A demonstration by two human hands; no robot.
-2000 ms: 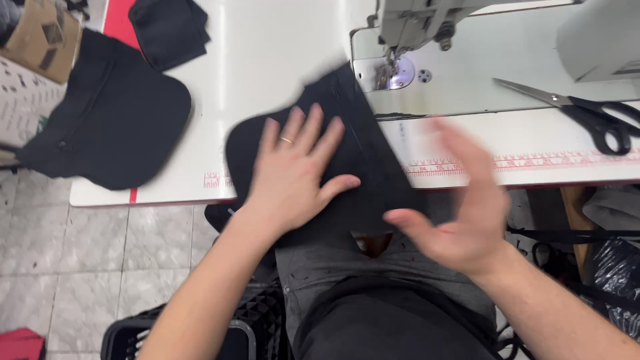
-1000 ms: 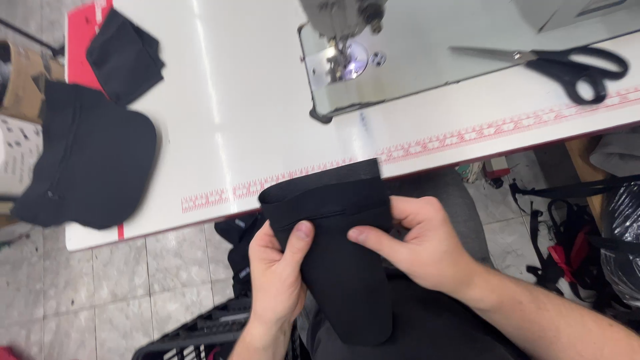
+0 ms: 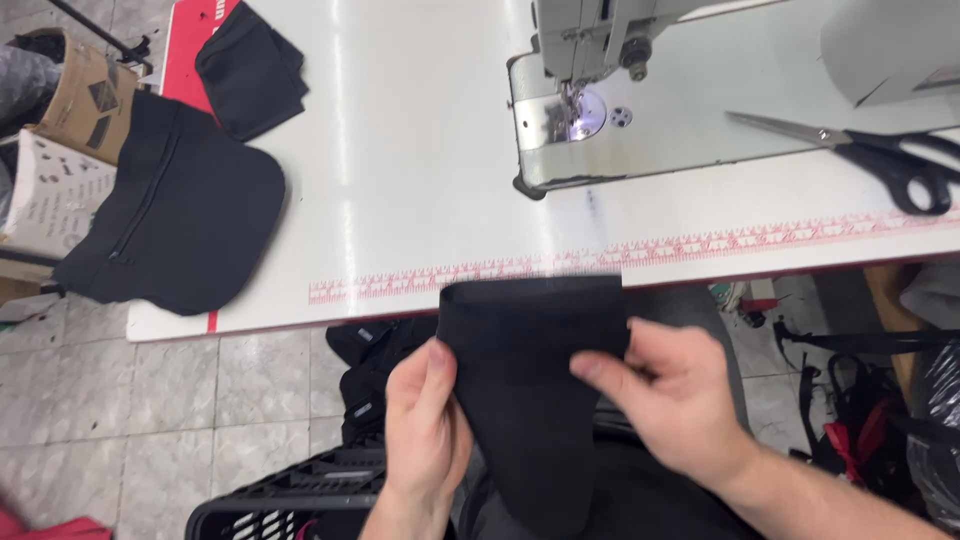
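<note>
A folded black fabric piece is held up between my two hands in front of the table edge, its straight top fold just over the printed ruler. My left hand grips its left side, thumb on the front. On the right side my right hand pinches it, thumb on the front and fingers behind. Beyond it stands a sewing machine, its needle area lit. Black-handled scissors lie on the machine bed at the right. A black fabric piece with a zipper overhangs the table at the left, near smaller stacked black pieces.
The white table has a red printed ruler along its front edge. Cardboard boxes stand at the far left. Below are a black plastic crate and dark bags. Straps and red cloth hang at the lower right.
The black fabric lay spread at the table edge under my left hand two seconds ago; now it is folded and held up in both hands. My right hand has come onto it.
</note>
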